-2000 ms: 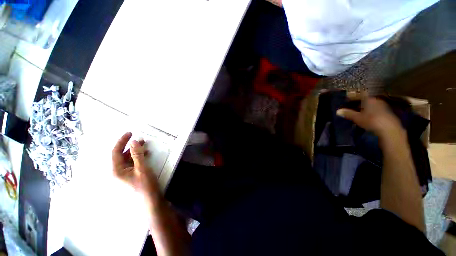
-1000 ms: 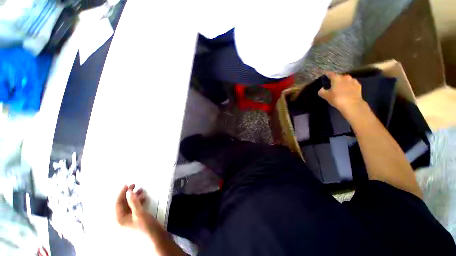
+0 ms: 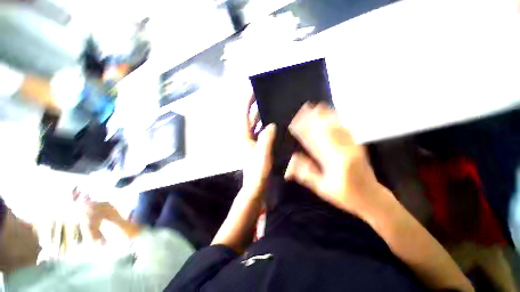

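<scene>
A black box base (image 3: pixel 291 88) is held upright in front of me at the table's front edge, its dark side towards me. My left hand (image 3: pixel 261 142) grips its left side, thumb on the near side and fingers behind. My right hand (image 3: pixel 325 154) is at its lower right, fingers bent over the near part; blur hides whether they press on it or hold something. A blurred white cable pile (image 3: pixel 265 37) lies behind the box at the back of the table.
The white table (image 3: pixel 422 74) runs across the view. Dark boxes (image 3: pixel 171 137) stand at the left. A neighbouring worker's hand (image 3: pixel 108 219) and light sleeve are at lower left. A red stool (image 3: pixel 456 194) is below the table at right.
My view has swung left from the carton to the table. My right hand has left the carton, and both hands are now at a black box.
</scene>
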